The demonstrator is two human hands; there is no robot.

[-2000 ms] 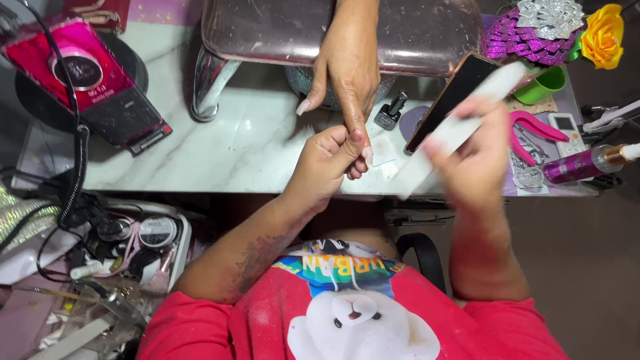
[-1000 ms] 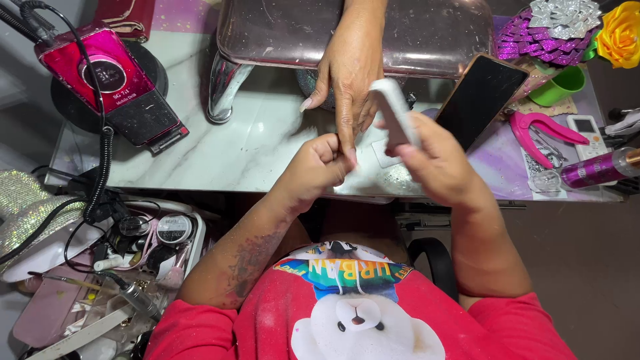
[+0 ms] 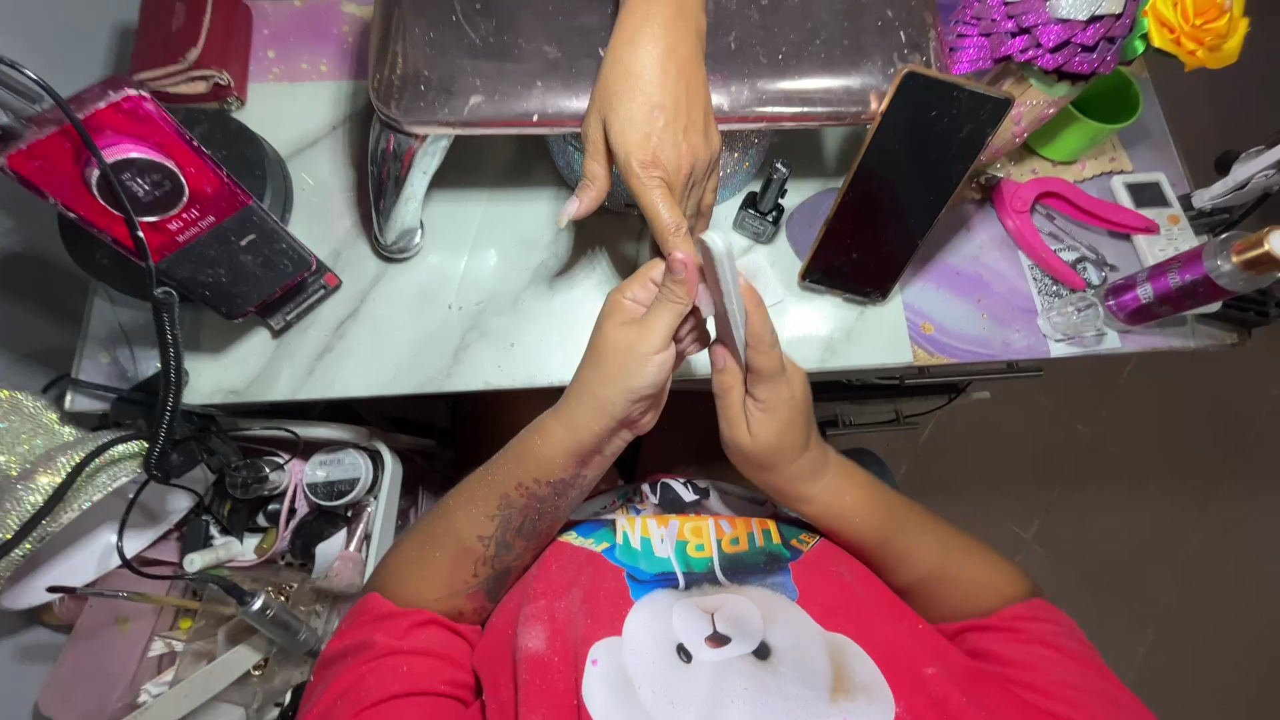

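Note:
My left hand (image 3: 640,325) grips a finger of another person's hand (image 3: 655,130), which reaches down from the top over a padded armrest (image 3: 500,60). In my right hand (image 3: 765,400) is a pale nail file (image 3: 725,295), its flat side nearly upright beside the held fingertip. Whether file and nail touch cannot be told. A dark nail polish bottle (image 3: 760,212) stands on the marble-patterned tabletop (image 3: 480,320), just right of the other person's hand. Farther right, a smartphone (image 3: 900,185) leans with its dark screen up.
At left stands a red nail drill unit (image 3: 150,190) with a coiled cord (image 3: 165,380). Pink nippers (image 3: 1040,225), a green cup (image 3: 1085,118) and a purple bottle (image 3: 1170,288) are at right. Below left, a white tray (image 3: 385,500) holds jars and tools.
My right hand with the nail file has come left and down, close to my left hand. The file was farther right and blurred two seconds ago. My left hand keeps hold of the finger.

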